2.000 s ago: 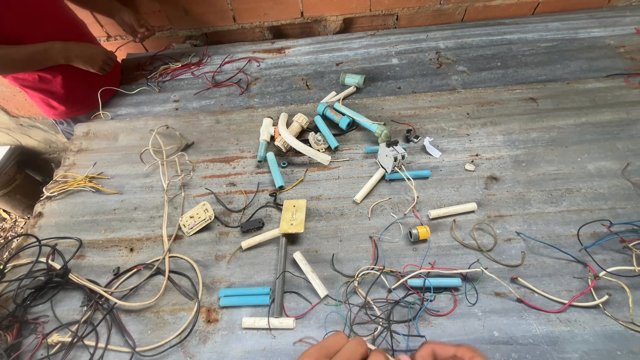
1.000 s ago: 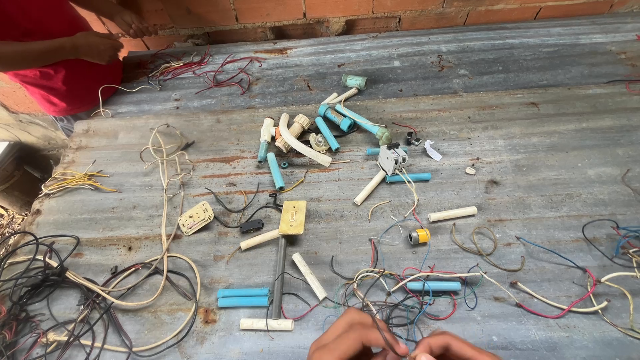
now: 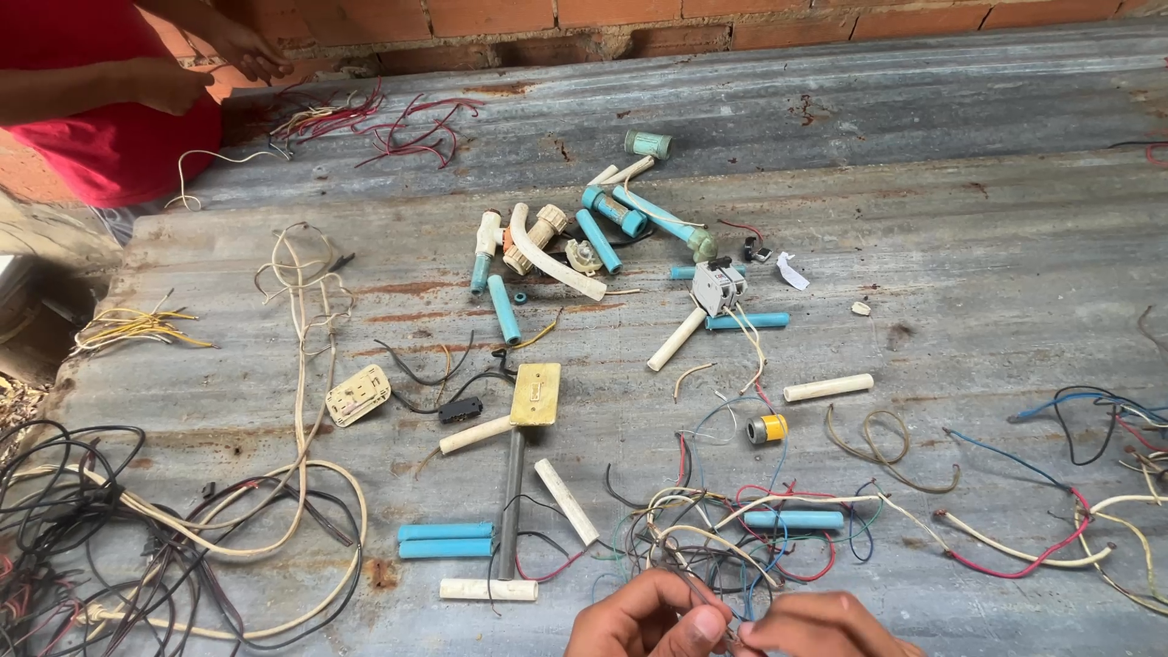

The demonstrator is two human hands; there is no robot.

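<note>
My left hand (image 3: 652,616) is at the bottom edge, thumb and fingers pinching a thin dark wire (image 3: 698,591). Close on its right, my right hand (image 3: 817,625) has its fingertips at the lower part of the same wire, partly cut off by the frame. Just beyond the hands lies a tangle of colored wires (image 3: 712,538) around a short blue pipe (image 3: 794,520). A yellow and grey cylindrical part (image 3: 766,429) sits farther up, below a grey circuit breaker (image 3: 719,287) with pale wires. A yellowed cover plate (image 3: 536,394) rests at the top of a grey tube (image 3: 513,502).
Corrugated metal sheeting (image 3: 958,228) carries pipe pieces and fittings (image 3: 547,251) in the middle, black and cream cables (image 3: 301,538) at left and more wires (image 3: 1077,520) at right. A person in red (image 3: 109,109) stands at upper left beside red wires (image 3: 420,132), near a brick wall (image 3: 639,18).
My hands have come farther into view at the bottom edge, and a dark wire now shows between the fingers. The other person's hands have moved apart from how they were two seconds ago.
</note>
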